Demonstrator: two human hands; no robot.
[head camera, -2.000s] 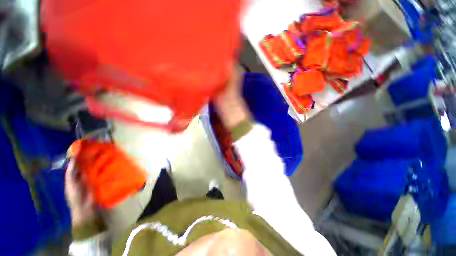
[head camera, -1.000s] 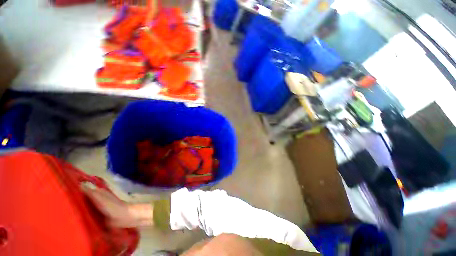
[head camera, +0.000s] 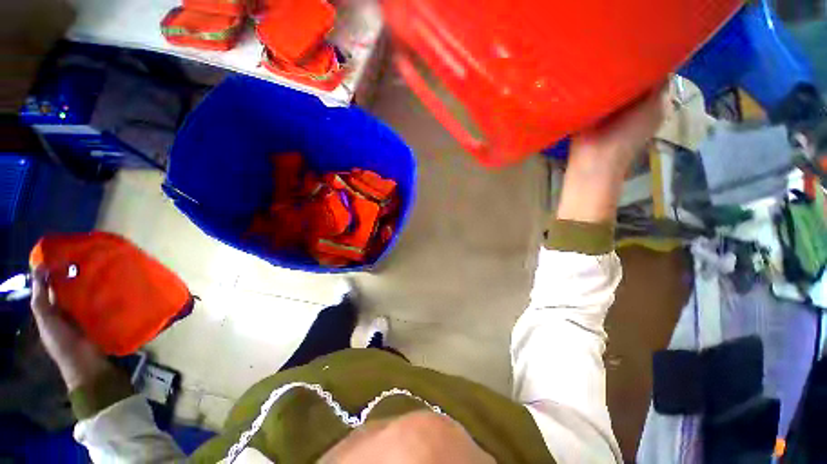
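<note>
My left hand (head camera: 65, 337) holds an orange pouch (head camera: 116, 292) out at the left, its flat face up. A small silver glint shows beside that hand at the left edge, too blurred to name. My right hand (head camera: 606, 145) grips the edge of a bright red plastic stool (head camera: 553, 68), lifted at the top right; its fingers are partly hidden by the stool. A large blue bin (head camera: 213, 136) stands on the floor in front of me with orange pouches (head camera: 349, 213) inside.
A white table (head camera: 131, 18) at the upper left bears orange pouches. Blue crates (head camera: 68, 145) stand under it and to the left. A brown board or carton (head camera: 644, 326) and a cluttered surface with dark pieces (head camera: 707, 390) lie at the right. My legs are below.
The stool in my right hand has moved from the left over to the upper right. My left hand with the pouch is back in view. The bin sits further up and left in the picture.
</note>
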